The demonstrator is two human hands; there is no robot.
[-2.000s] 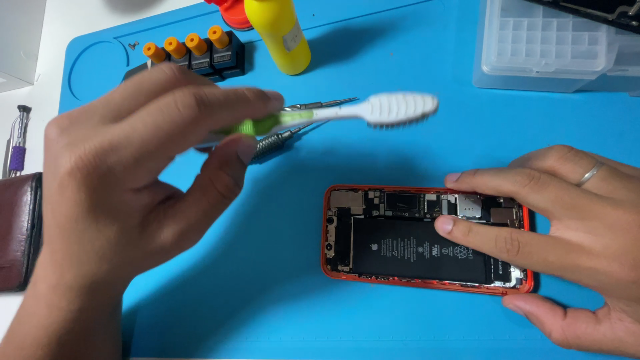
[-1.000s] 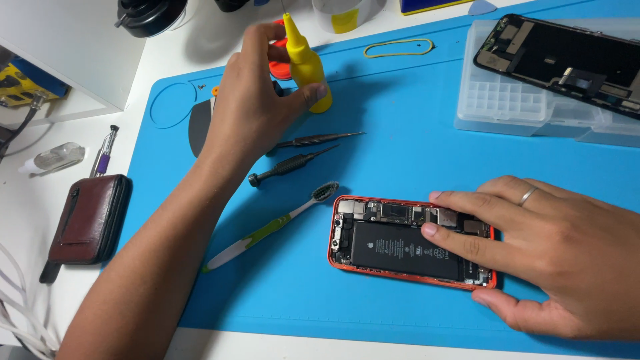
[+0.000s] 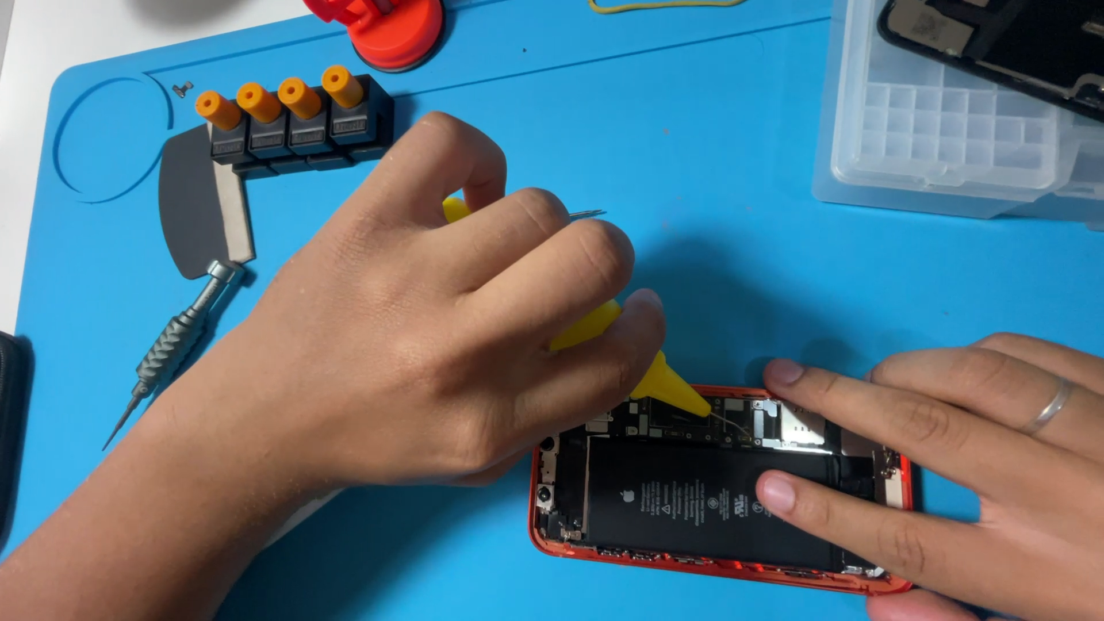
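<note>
My left hand [image 3: 431,345] grips a yellow squeeze bottle [image 3: 668,388], tipped so its nozzle points down at the logic board [image 3: 681,423] of an opened iPhone. A thin line, liquid or a fine needle, runs from the tip to the board. The phone's red frame [image 3: 673,565] lies flat on the blue mat, its black battery [image 3: 707,500] exposed. My right hand [image 3: 957,457] rests on the phone's right part, one fingertip on the battery, another by the top edge, the thumb at the lower edge. Most of the bottle is hidden by my left hand.
A precision screwdriver [image 3: 172,345], a dark curved blade-like tool [image 3: 194,203] and a black holder [image 3: 302,129] with orange-capped pieces lie at left. A red suction cup [image 3: 397,34] is at the top. A phone screen assembly [image 3: 1009,52] rests on a clear plastic organizer [image 3: 940,181] at upper right.
My left hand held a toothbrush, then was at the upright yellow bottle behind the tools; now it holds the tipped bottle over the phone. My right hand remains on the phone. The view has moved closer.
</note>
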